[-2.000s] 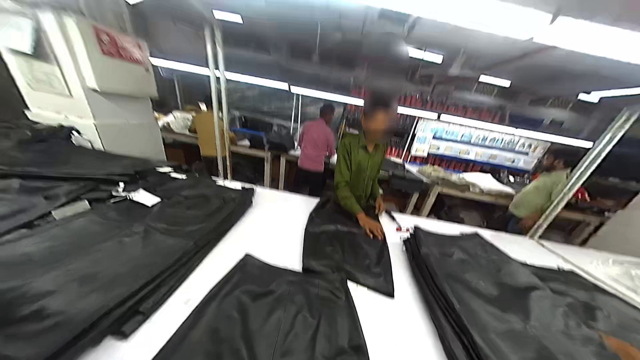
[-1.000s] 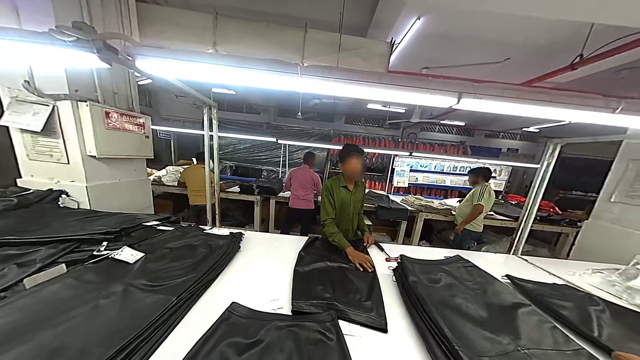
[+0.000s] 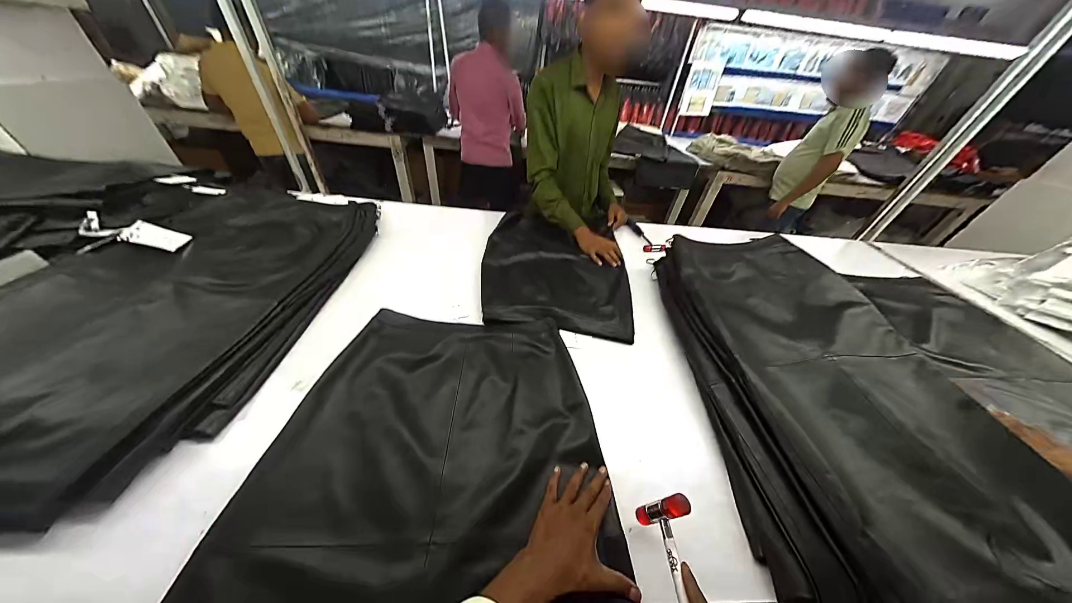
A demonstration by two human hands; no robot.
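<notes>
A black leather-like skirt [image 3: 402, 435] lies flat on the white tabletop in front of me, its waistband away from me and seams running down and across it. My left hand [image 3: 565, 536] rests palm down on its lower right part, fingers spread. Just right of the skirt is a small mallet [image 3: 663, 509] with red faces and a pale handle. Of my right hand [image 3: 692, 584] only a finger shows, along the handle at the bottom edge; the rest is out of frame. Beyond, a person in a green shirt has both hands at another black skirt [image 3: 557, 276].
Stacks of black garments lie left [image 3: 193, 310] and right [image 3: 846, 402]. White tags [image 3: 155, 236] sit on the left stack. A second red-headed tool [image 3: 655, 248] is near the co-worker. Part of another person's arm or hand [image 3: 1034, 437] shows at the right edge. Metal posts [image 3: 963, 126] rise beyond.
My left hand on the near skirt, and the mallet with my right finger by it, now show; neither was in the earlier frames. The view has tilted down.
</notes>
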